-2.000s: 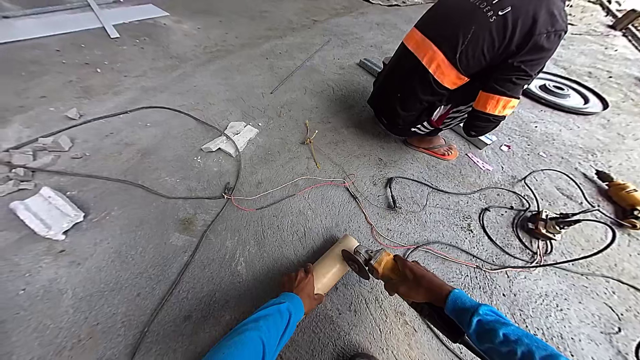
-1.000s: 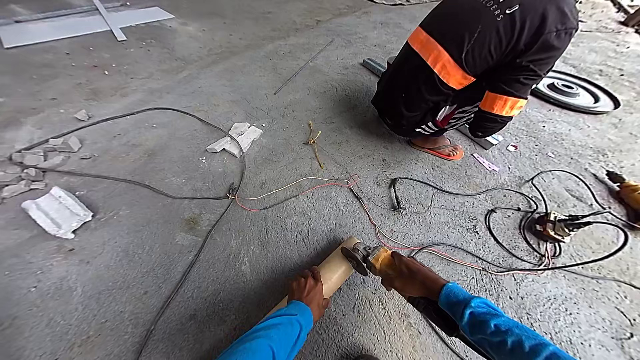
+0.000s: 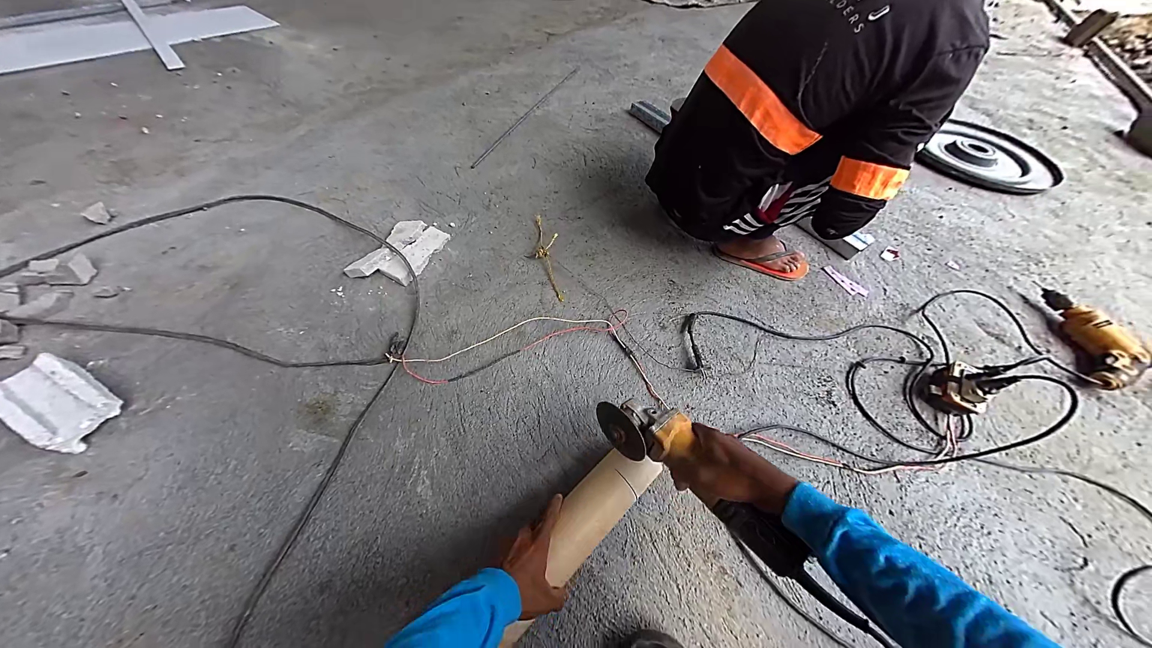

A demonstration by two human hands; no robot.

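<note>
My left hand point(image 3: 537, 560) grips a cream-coloured pipe point(image 3: 589, 517) from its left side, near the bottom of the view. A dark cut line runs partly around the pipe close to its far end. My right hand point(image 3: 727, 463) is closed around a yellow and black angle grinder point(image 3: 673, 438), just right of that end. The grinder's cutting disc point(image 3: 621, 430) is above and beyond the pipe's end, left of the grinder head. Whether the disc turns, I cannot tell.
A person point(image 3: 837, 99) squats ahead to the right. Electrical cables point(image 3: 333, 463) cross the concrete floor, joining an outlet box point(image 3: 956, 389) near a yellow power drill point(image 3: 1102, 342). Broken concrete pieces point(image 3: 58, 402) lie left; a round black-rimmed disc point(image 3: 990, 157) lies beyond the person.
The grinder has moved up and away from the pipe, where its disc was at the far end, and the cut line now shows. My left hand still holds the pipe.
</note>
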